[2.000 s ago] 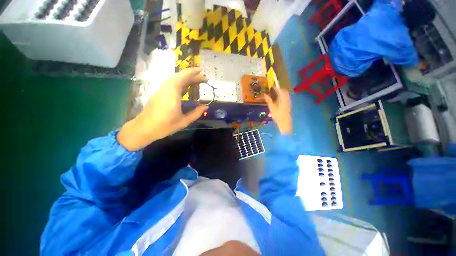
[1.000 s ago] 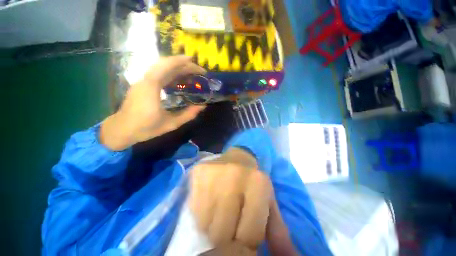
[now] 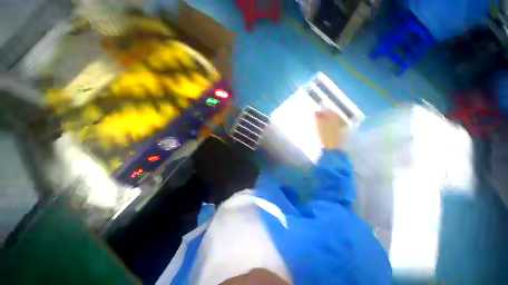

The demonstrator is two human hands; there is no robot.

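Note:
My right hand (image 3: 331, 127) is over the white foam tray (image 3: 298, 119) at the right, at the tray's row of dark parts. It is small and blurred, and I cannot tell whether it holds a part. My left hand is not in view. The benchtop machine's dark blue control panel (image 3: 186, 127) runs diagonally at the left, with red and green lights. The hazard-striped bed (image 3: 146, 92) lies above it, blurred. The orange-brown fixture (image 3: 120, 47) shows only as a smear.
A small grid rack (image 3: 250, 127) hangs at the panel's right end. White wrapped material (image 3: 423, 178) stands right of the tray. A blue stool (image 3: 402, 40) and a red stool (image 3: 259, 11) are on the floor. A green bench surface (image 3: 69, 250) is at lower left.
The view has swung right, so the machine now sits tilted at the left. My right hand has moved from in front of my chest to the foam tray. My left hand has left the picture.

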